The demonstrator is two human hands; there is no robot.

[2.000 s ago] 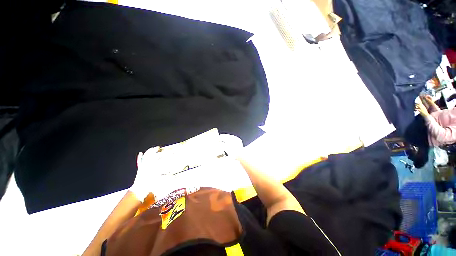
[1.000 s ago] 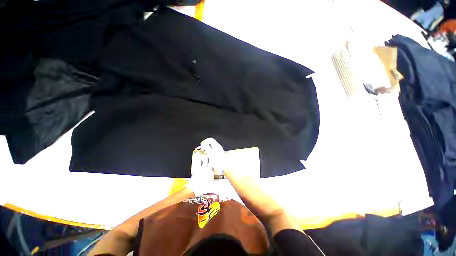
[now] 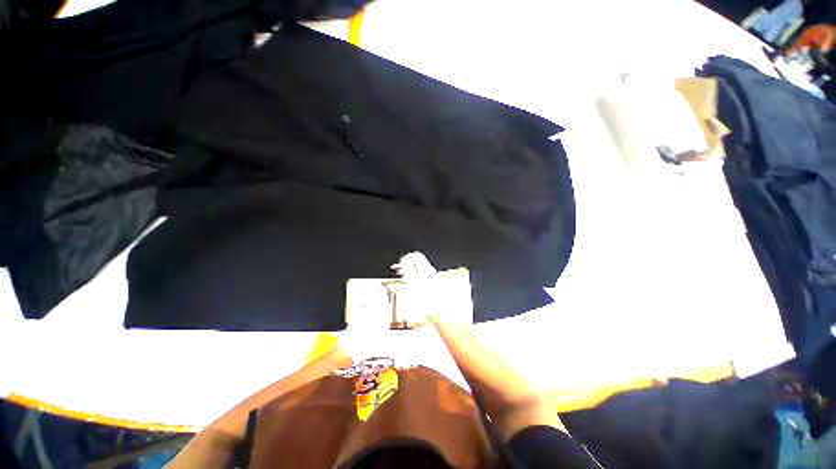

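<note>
A black garment panel (image 3: 385,174) lies flat on the white table, with notched corners at its right end and small pale marks near its middle. A cream template card (image 3: 456,291) lies along the panel's near edge. My left hand (image 3: 369,311), in a white glove, rests on the card's left part; its fingers are blurred into the bright cloth and card. My right hand (image 3: 418,286), also gloved, is on the card's middle, with its fingertips over the black cloth. Whether it holds a pen or chalk cannot be seen.
Black garments (image 3: 110,82) overlap at the left, with a shinier dark lining (image 3: 101,188). A pale tray (image 3: 632,119) with brown card (image 3: 701,105) stands at right. Navy garments (image 3: 788,174) lie along the right side. Black cloth (image 3: 669,426) hangs at the near right edge.
The view has swung right since the first frame. Since the second, my right hand has shifted slightly right on the card, and more of the card's left part shows. The panel lies as before.
</note>
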